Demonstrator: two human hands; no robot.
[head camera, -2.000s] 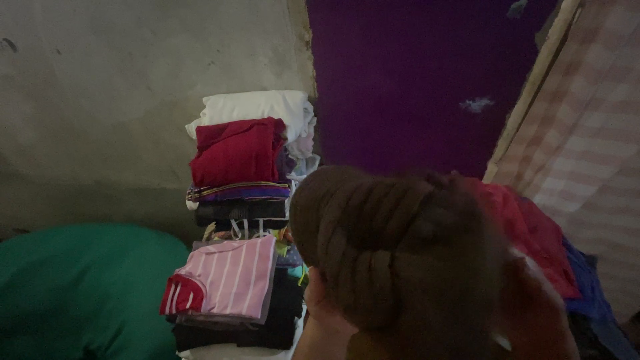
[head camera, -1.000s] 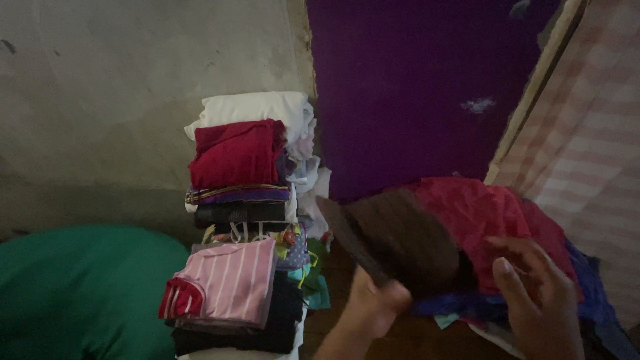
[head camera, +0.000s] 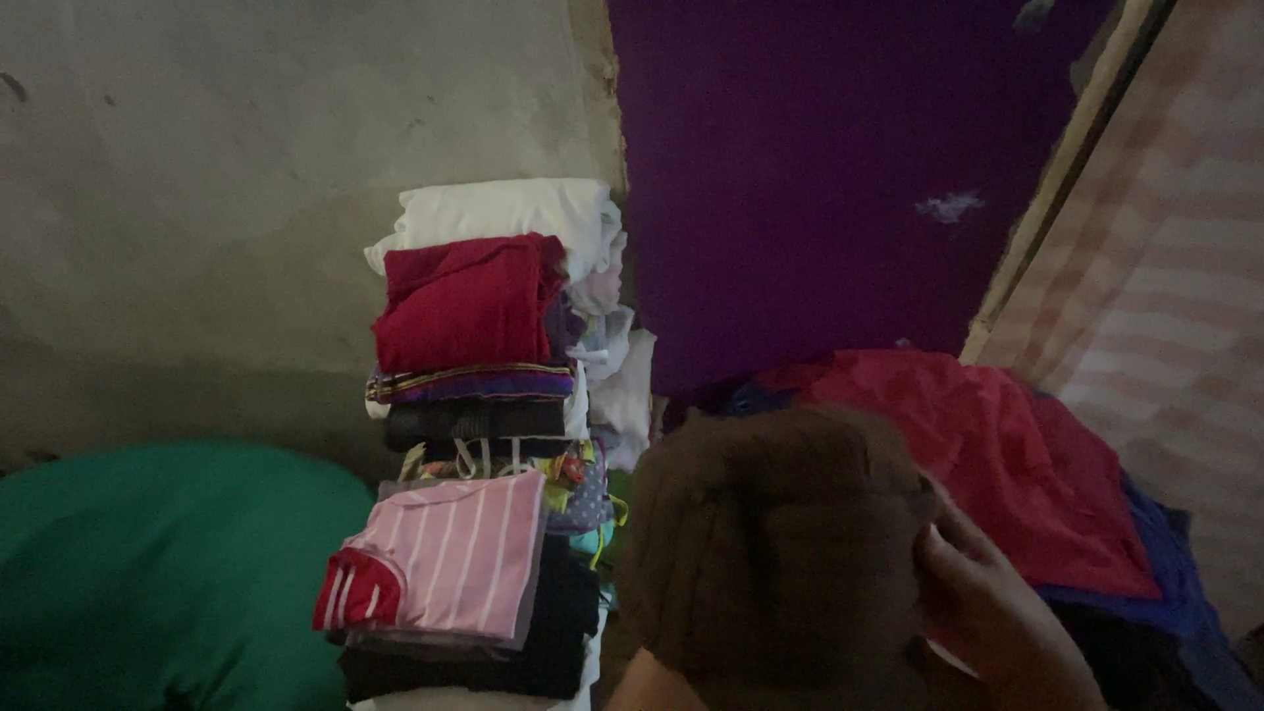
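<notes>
A brown folded cloth item (head camera: 780, 553), possibly a garment, is held up between my two hands, low and right of the middle. My right hand (head camera: 997, 602) grips its right side, with thumb and fingers at the edge. Only a small part of my left hand (head camera: 652, 683) shows at the bottom edge, by the item's lower left; its fingers are hidden. To the left stand stacks of folded clothes, with a pink striped garment with red trim (head camera: 454, 563) on the front one. Behind it, a folded red cloth (head camera: 469, 306) and a white cloth (head camera: 513, 217) top the rear stacks.
A loose heap with a red cloth (head camera: 968, 444) and a blue cloth (head camera: 1155, 543) lies at the right. A rounded green fabric object (head camera: 178, 563) fills the lower left. Behind are a grey wall (head camera: 296, 118), a purple panel (head camera: 820, 178) and a checked curtain (head camera: 1165, 326).
A second ago my right hand was apart from the brown item with its fingers spread; now it grips the item's right side. The brown item is now turned and covers part of the red heap.
</notes>
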